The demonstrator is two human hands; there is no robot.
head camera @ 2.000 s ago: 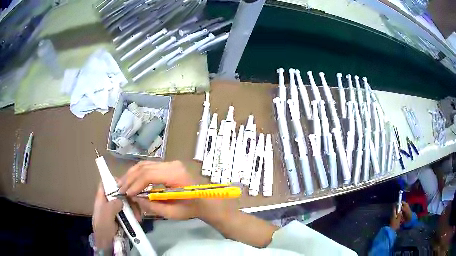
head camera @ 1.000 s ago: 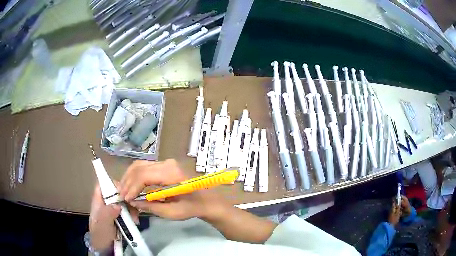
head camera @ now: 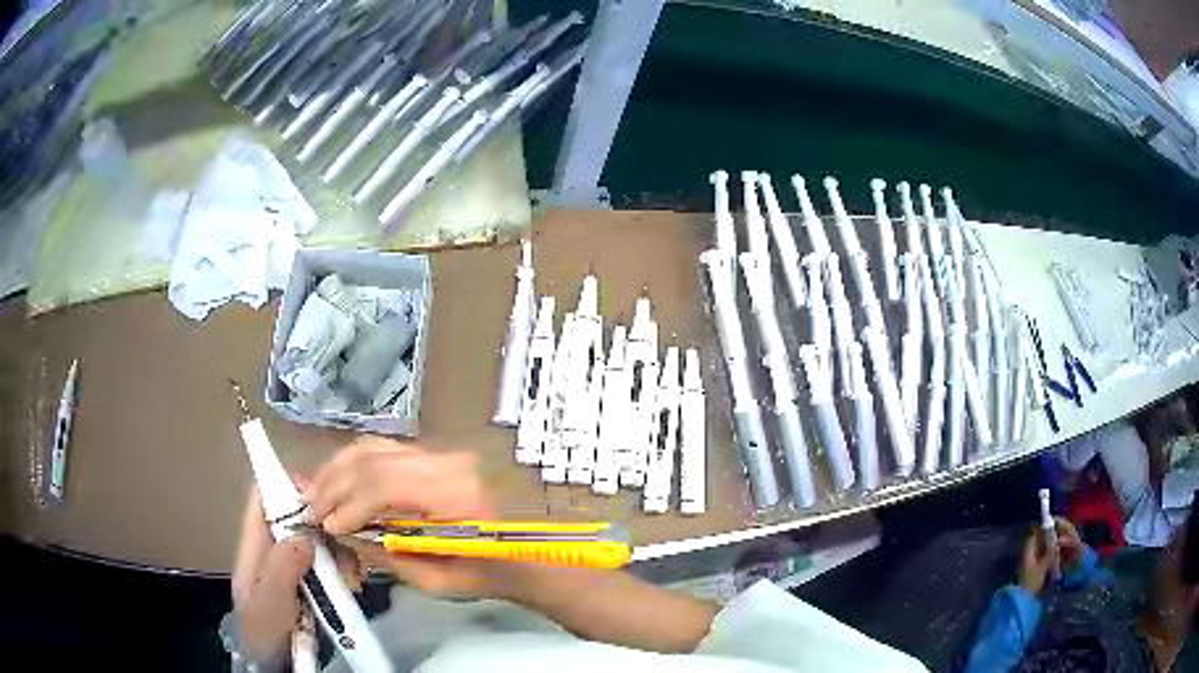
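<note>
My left hand (head camera: 270,579) holds a white tapered device body (head camera: 339,607) with a dark oval panel, tilted, its thin metal tip pointing up and left. My right hand (head camera: 395,506) holds a yellow utility knife (head camera: 506,542) between its fingers, handle pointing right. The blade end is at the seam of the device body, near my fingertips; the blade's exact contact is hidden. Several finished-looking white device bodies (head camera: 579,394) stand in a group on the brown board, right of my hands.
A small pale box (head camera: 418,342) holds whitish pieces. A crumpled white cloth (head camera: 237,230) lies behind it. Long white sticks (head camera: 776,454) lie in rows at right; more lie on the yellowish board (head camera: 79,256). Dark-handled pliers (head camera: 1068,377) lie far right. Another person's hands (head camera: 1045,552) show lower right.
The knife has swung from a slanted pose to nearly level, its handle end lower. Both hands stay close together on the same device body. The view has shifted slightly.
</note>
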